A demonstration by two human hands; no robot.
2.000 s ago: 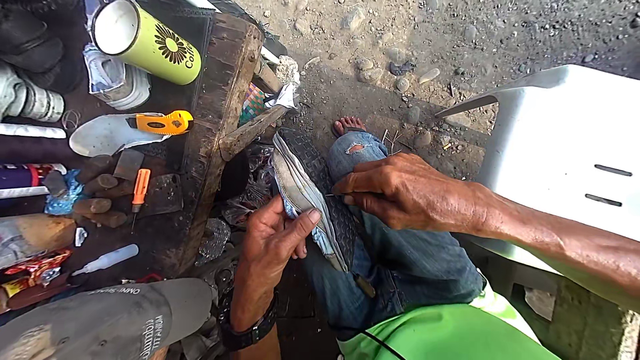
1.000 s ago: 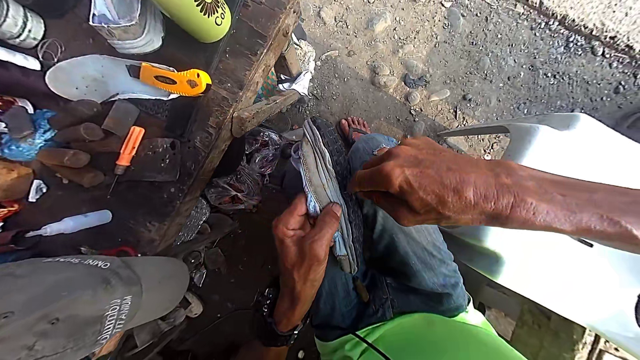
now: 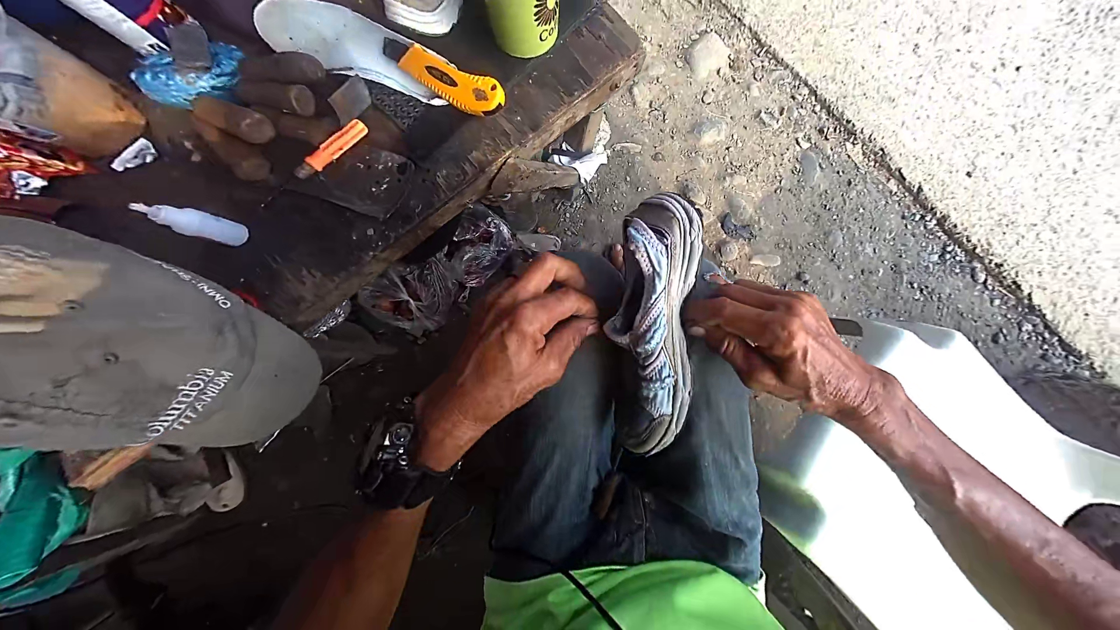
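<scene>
A grey and light-blue shoe [image 3: 669, 324] rests on its side between my knees, its opening towards the left and its sole edge towards the right. Just left of it is my left hand [image 3: 534, 337], its fingers curled with the tips near the shoe's opening; whether they pinch something fine is not visible. On the other side, my right hand [image 3: 770, 337] has its fingertips bent together close to the sole edge, and anything thin between them cannot be made out. Jeans [image 3: 560, 455] cover my legs under both hands.
On a worn wooden table [image 3: 490, 166] lie a yellow utility knife [image 3: 451, 80], an insole [image 3: 337, 39], an orange-handled tool [image 3: 332, 149] and a small white bottle [image 3: 197, 224]. A grey cap [image 3: 140, 350] juts in at left. A white plastic chair [image 3: 927, 472] stands right.
The shoe has turned from sole-up in my left hand to lying on its side between my knees. My left hand has let go of its body. The view has shifted.
</scene>
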